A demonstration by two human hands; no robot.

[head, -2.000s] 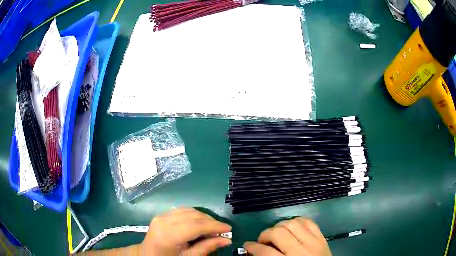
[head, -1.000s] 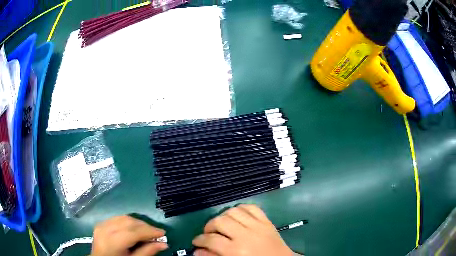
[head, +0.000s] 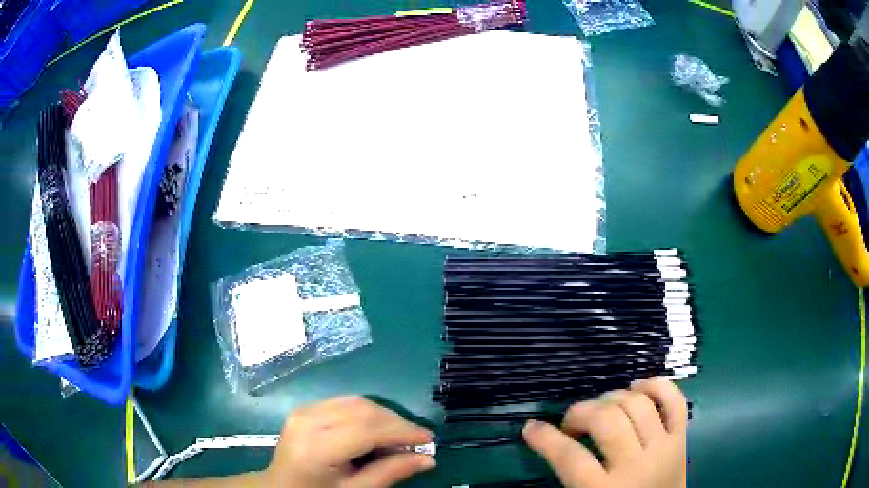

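Note:
My left hand [head: 348, 443], low in the picture, pinches the end of the white marker tube strip [head: 224, 441], which trails off to the left. My right hand [head: 610, 434] has its thumb and fingertips on a black wire [head: 481, 442]; the wire's left end is close to the marker at my left fingertips. I cannot tell whether the wire is inside the marker. The pile of black wires [head: 553, 324] lies just above, with white sleeves [head: 677, 315] at the right ends. Part of another black wire shows at the bottom edge.
A plastic-sleeved white sheet [head: 419, 143] carries dark red wires [head: 400, 38]. Left are stacked blue trays [head: 143, 219] with wire bundles and a small zip bag [head: 272, 319]. Right are a yellow heat gun [head: 791, 172], a loose marker piece [head: 704, 119] and scrap film [head: 698, 78].
The view swung right and back. My right hand has moved right and up, away from the white-ended wire, onto a black wire beside the pile. My left hand still holds the strip.

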